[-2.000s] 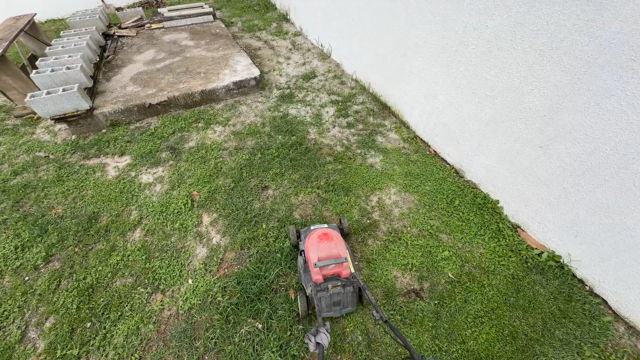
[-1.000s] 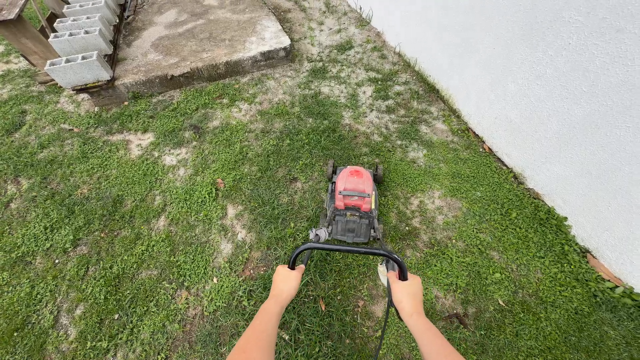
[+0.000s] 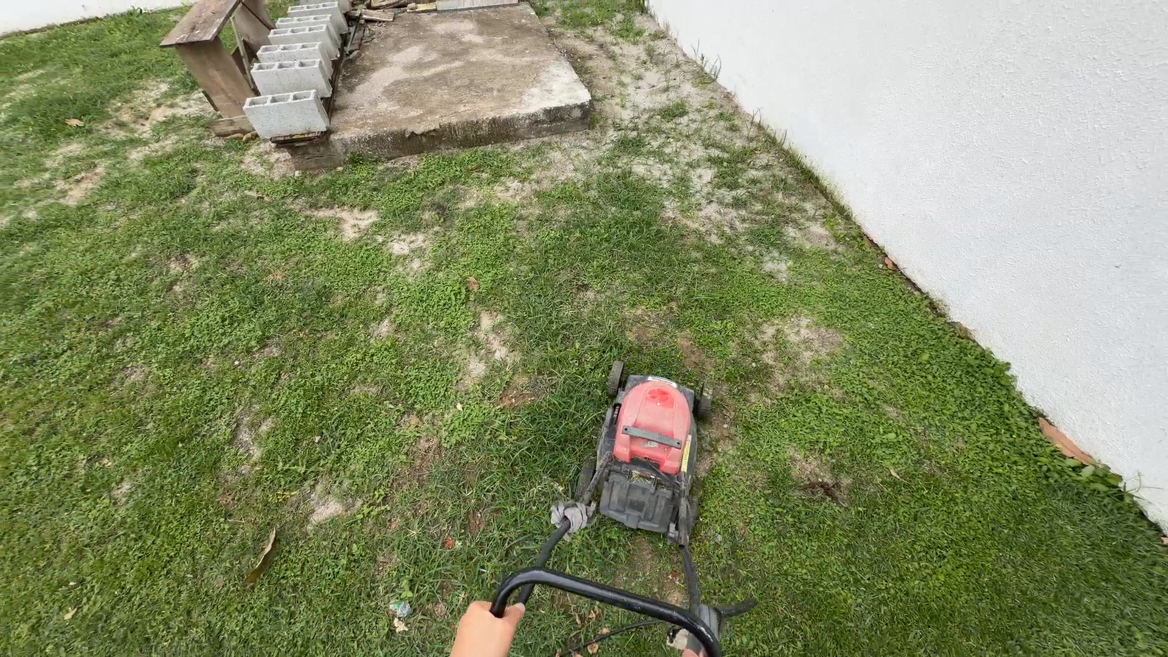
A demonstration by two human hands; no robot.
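Note:
A red and black lawn mower (image 3: 652, 429) stands on the grass (image 3: 301, 347), below and right of the view's middle. Its black tubular handlebar (image 3: 607, 591) reaches toward me at the bottom edge. My left hand (image 3: 488, 630) is closed around the bar's left end. Of my right hand (image 3: 695, 650), only a sliver shows at the bottom edge, by the bar's right end; its fingers are mostly out of frame. A grey cloth or bag (image 3: 571, 516) is wrapped on the handle's left tube, close to the mower body. A dark cable runs under the bar.
A white wall (image 3: 958, 137) runs along the right, with a reddish piece (image 3: 1065, 442) at its foot. Ahead lies a raised concrete slab (image 3: 456, 73), edged on its left by several hollow concrete blocks (image 3: 286, 114) and a wooden bench or frame (image 3: 214, 68). Bare patches break up the grass.
Two seconds ago no hands were in view; one second ago both gripped the handlebar. Now the bar sits lower in view and is tilted, with my right hand mostly cut off.

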